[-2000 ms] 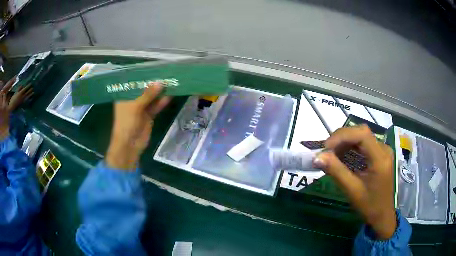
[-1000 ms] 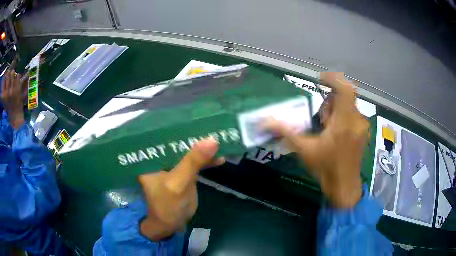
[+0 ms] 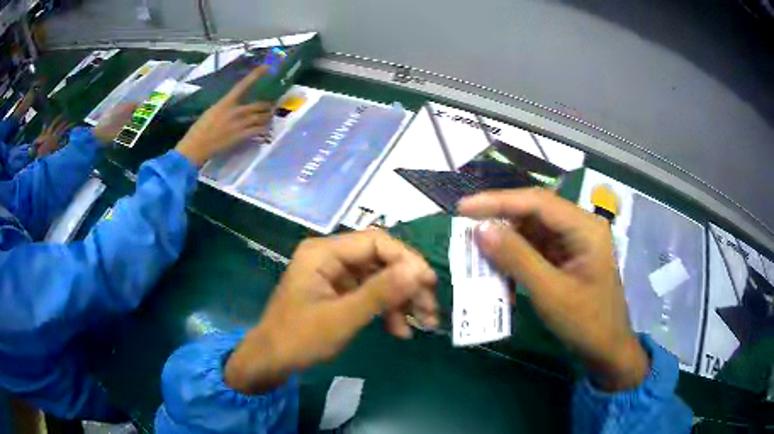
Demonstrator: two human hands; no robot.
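Observation:
My right hand (image 3: 560, 271) pinches a white barcode label (image 3: 482, 292) between thumb and fingers, in front of the green side of a lid. My left hand (image 3: 339, 297) is just left of it, fingers curled and apart from the label; whether it holds anything small is unclear. The printed box lid (image 3: 501, 169) lies behind my hands, partly hidden. To its left, an open box base (image 3: 327, 161) holds a sleeved tablet. To its right, another base (image 3: 666, 254) holds a tablet with a small white label on it.
A neighbour's blue sleeve (image 3: 93, 254) reaches in from the left, a hand on a lid (image 3: 280, 72). Another hand there is beside a yellow-green label sheet (image 3: 144, 119). Backing paper (image 3: 342, 402) lies at the near edge. Another lid (image 3: 738, 297) stands at far right.
The green lid has left my left hand, which has come beside my right. The label in my right hand now hangs upright. The neighbour's arm has reached in to a lid at upper left.

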